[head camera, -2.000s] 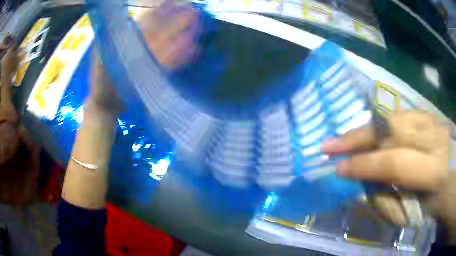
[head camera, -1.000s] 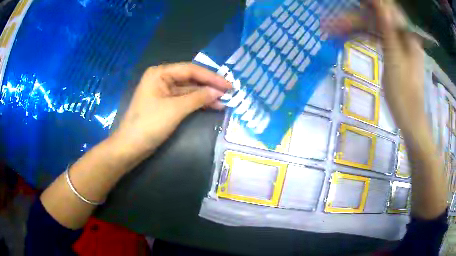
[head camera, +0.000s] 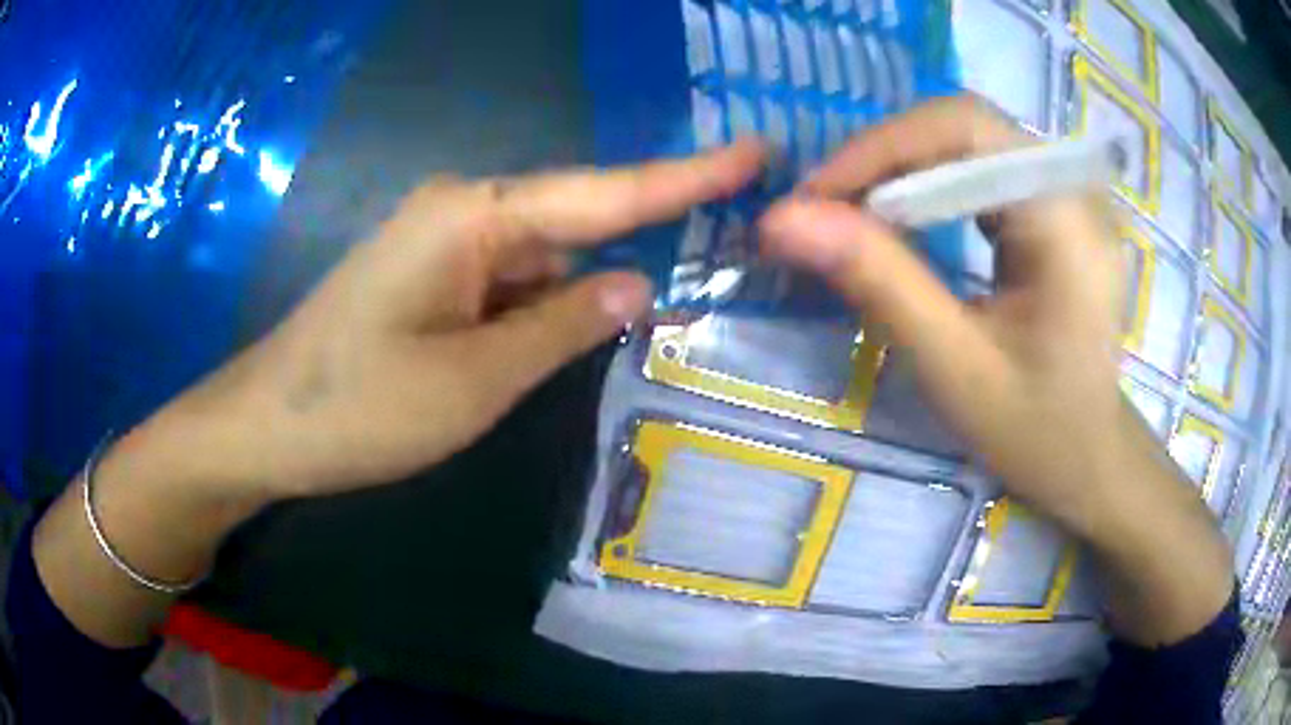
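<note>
A blue film sheet (head camera: 828, 78) with rows of pale strips lies over the upper left part of the blister tray (head camera: 814, 644). My left hand (head camera: 425, 312) is over the dark mat, index finger stretched to the film's edge, thumb apart, nothing visibly held. My right hand (head camera: 977, 298) holds a whitish pen-like tool (head camera: 991, 181) between thumb and index finger; its tip is hidden or blurred near the film's lower strips. A yellow frame (head camera: 725, 513) lies in the near left pocket, another yellow frame (head camera: 758, 390) just beyond it, partly under the film.
A large glossy blue film stack (head camera: 156, 156) lies at the left on the dark mat (head camera: 425, 567). More yellow frames (head camera: 1225, 354) sit in pockets at the right. A red object (head camera: 255, 652) shows below the near edge.
My right hand has come down and left from the film's far end, now with the pale tool visible. My left hand has let go of the white strips and opened its fingers.
</note>
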